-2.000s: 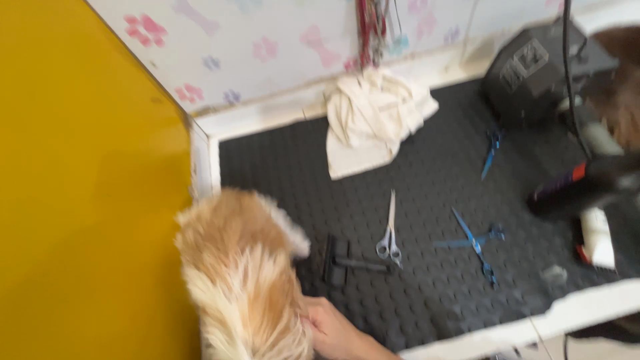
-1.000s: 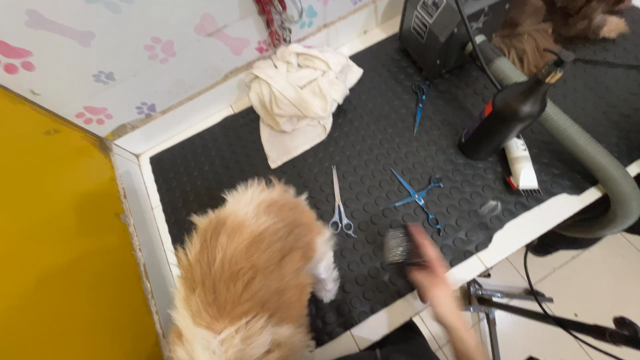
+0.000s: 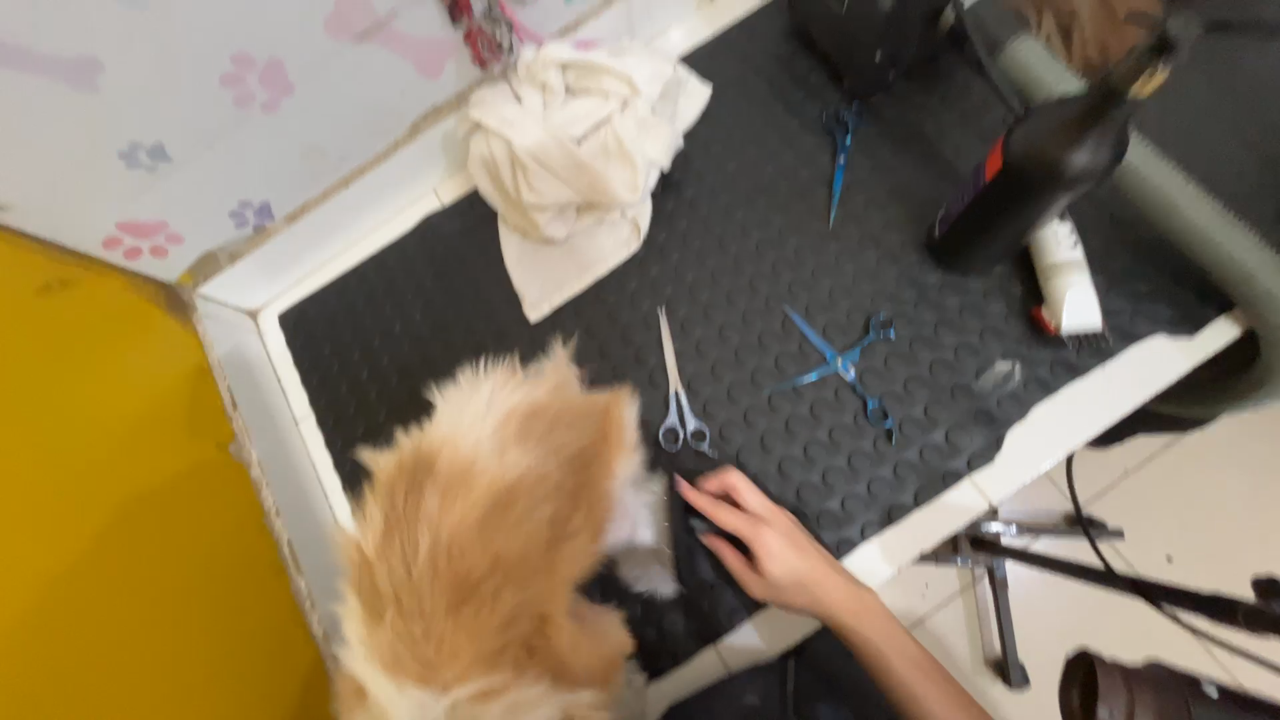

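Observation:
A tan and cream long-haired dog (image 3: 500, 540) is on the black studded mat (image 3: 400, 300), its pale leg beside my right hand (image 3: 765, 550). My right hand reaches in from the lower right, low over the mat, with fingers partly spread. A dark shape at the fingertips blends into the mat, so whether they hold the black pet brush cannot be made out. Silver scissors (image 3: 677, 385) lie just beyond the fingers. Blue scissors (image 3: 843, 367) with spread blades lie farther right, and a second blue pair (image 3: 841, 155) lies above them. My left hand is out of view.
A crumpled cream towel (image 3: 590, 150) lies by the wall. At the right are a black pump bottle (image 3: 1035, 175), white clippers (image 3: 1068, 280) and a grey-green hose (image 3: 1195, 215). A raised white tiled edge (image 3: 920, 520) borders the mat, and a metal stand (image 3: 1000, 600) is beyond it.
A second ago my right hand held the black brush below the crossed blue scissors. It has since moved left to the dog's leg. Two seconds ago the brush lay on the mat. The view has shifted.

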